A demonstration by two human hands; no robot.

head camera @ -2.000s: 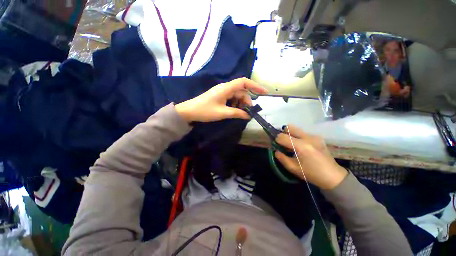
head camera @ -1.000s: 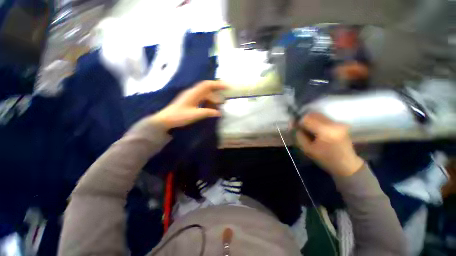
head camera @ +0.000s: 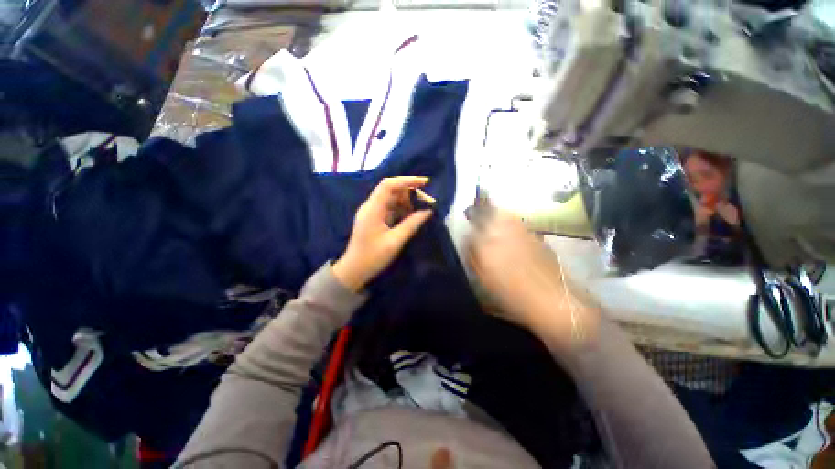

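Observation:
A navy top (head camera: pixel 265 206) with a white, dark-red-striped collar (head camera: pixel 316 114) lies across the table in front of me and hangs over its front edge. My left hand (head camera: pixel 389 224) is on the top's right part, thumb and fingertips nearly together, pinching a small dark part of the cloth. My right hand (head camera: pixel 513 266) is blurred, just right of the cloth, near the table edge; whether it holds anything is unclear. The scissors (head camera: pixel 776 311) with dark loop handles lie at the table's right end.
The sewing machine head (head camera: pixel 677 101) stands at upper right. Beneath it are a shiny plastic-wrapped dark packet (head camera: pixel 636 211) and a picture of a person (head camera: pixel 712 201). A red bar (head camera: pixel 327 389) runs below the table. Striped white cloth (head camera: pixel 430 380) is near my lap.
The scissors have left my right hand and now lie at the right. My right hand has moved left, closer to my left hand. The view has shifted, showing more of the machine head.

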